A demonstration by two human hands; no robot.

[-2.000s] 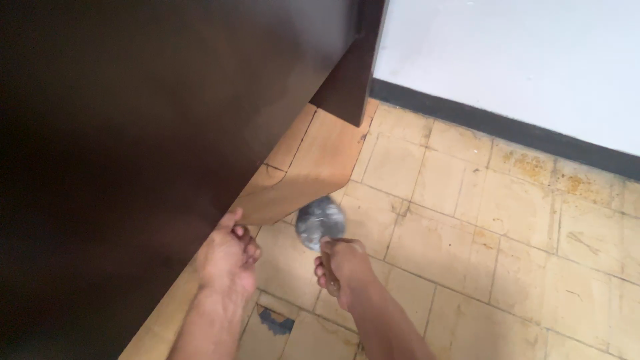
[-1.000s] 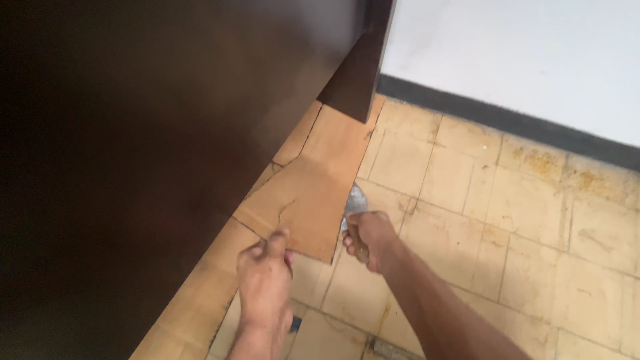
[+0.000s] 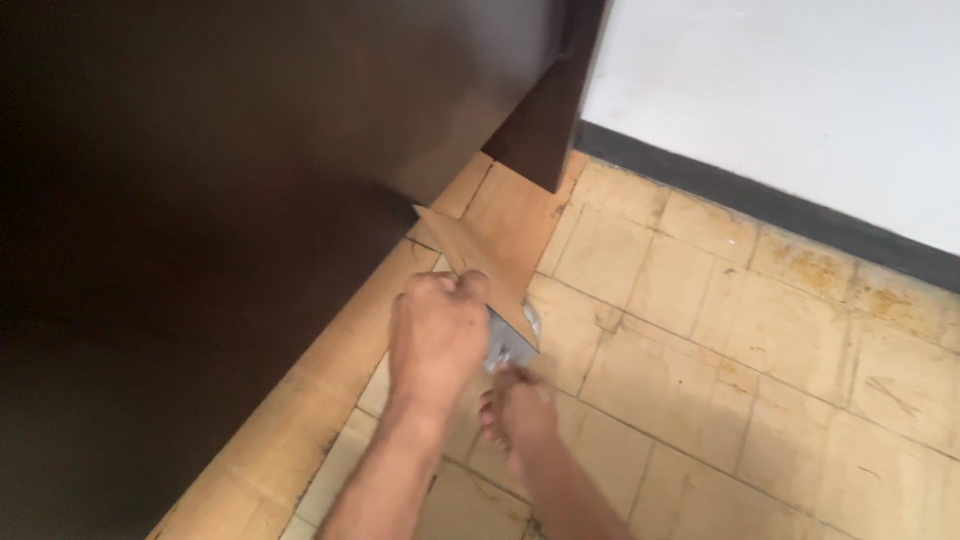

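Observation:
My left hand (image 3: 441, 330) grips the raised edge of a thin wood-look vinyl floor plank (image 3: 480, 266), which is bent up and folded back from the floor. Below it and to the right, my right hand (image 3: 519, 409) is closed around the handle of a metal scraper (image 3: 504, 341). The scraper's wide blade lies partly beneath the lifted plank, with a bit of its far edge showing past the plank's right side. Most of the handle is hidden in my fist. Another stretch of the wood-look flooring (image 3: 517, 210) lies flat behind the bend.
A large dark brown panel (image 3: 225, 187) fills the left side, with a dark leg or side piece (image 3: 536, 127) at its end. Old beige floor tiles (image 3: 690, 330), stained in spots, extend to the right. A white wall (image 3: 787, 82) with a dark baseboard (image 3: 750, 199) stands behind.
The plank's free end, spread low over the tiles a second ago, is now lifted and folded back. My left hand has moved up with it, and the scraper has come round in front of the fold.

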